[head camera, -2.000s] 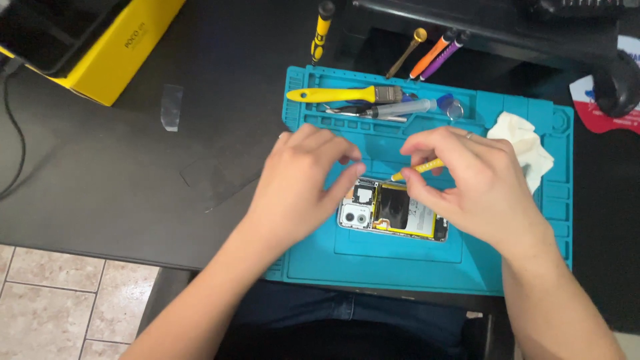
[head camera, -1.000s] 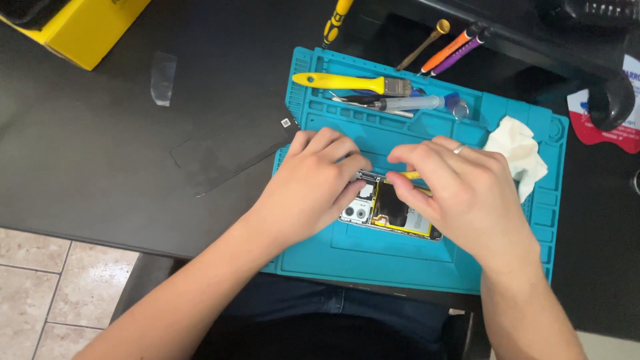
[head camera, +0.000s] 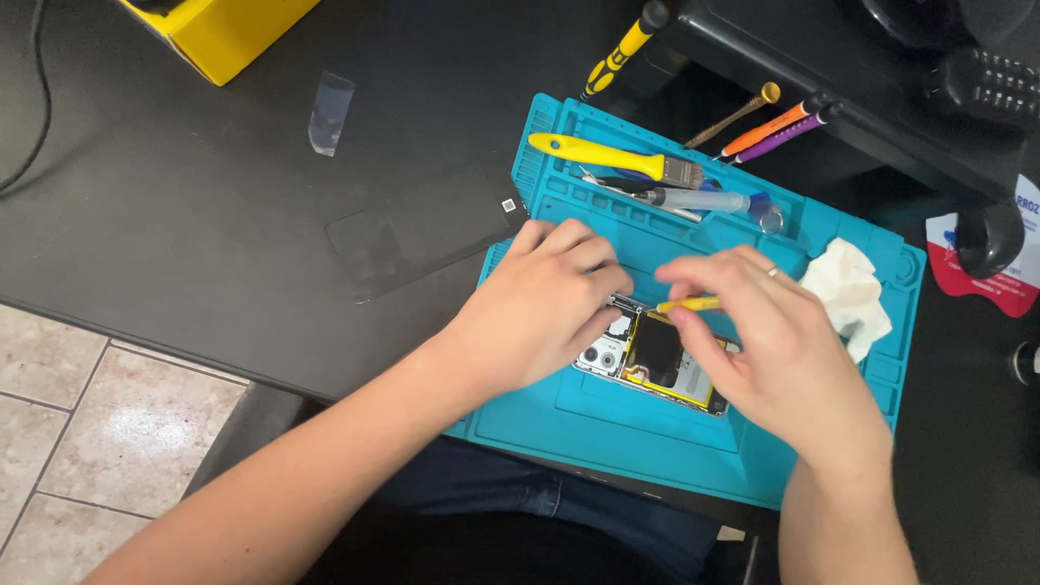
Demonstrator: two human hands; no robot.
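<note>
An opened smartphone (head camera: 662, 357), its camera module, battery and inner parts showing, lies on a teal silicone repair mat (head camera: 601, 418). My left hand (head camera: 548, 305) is on the phone's camera end, fingers bent around its upper left corner. Between the thumb and fingers of my right hand (head camera: 756, 333) is a thin yellow tool (head camera: 691, 304), its tip at the phone's upper edge; its exact kind cannot be told. A dark, thin phone back cover (head camera: 431, 231) lies on the black table, left of the mat.
In the mat's top trays lie a yellow brush (head camera: 601, 154) and a syringe (head camera: 703, 200). Beyond stand several screwdrivers (head camera: 772, 130). A white cloth (head camera: 849, 296) rests on the mat's right side. Clear film (head camera: 331, 114) and a yellow box (head camera: 231, 32) are further left.
Both hands remain at the phone, with the yellow tool still in my right hand. Its tip now shows at the phone's upper edge. The view has shifted.
</note>
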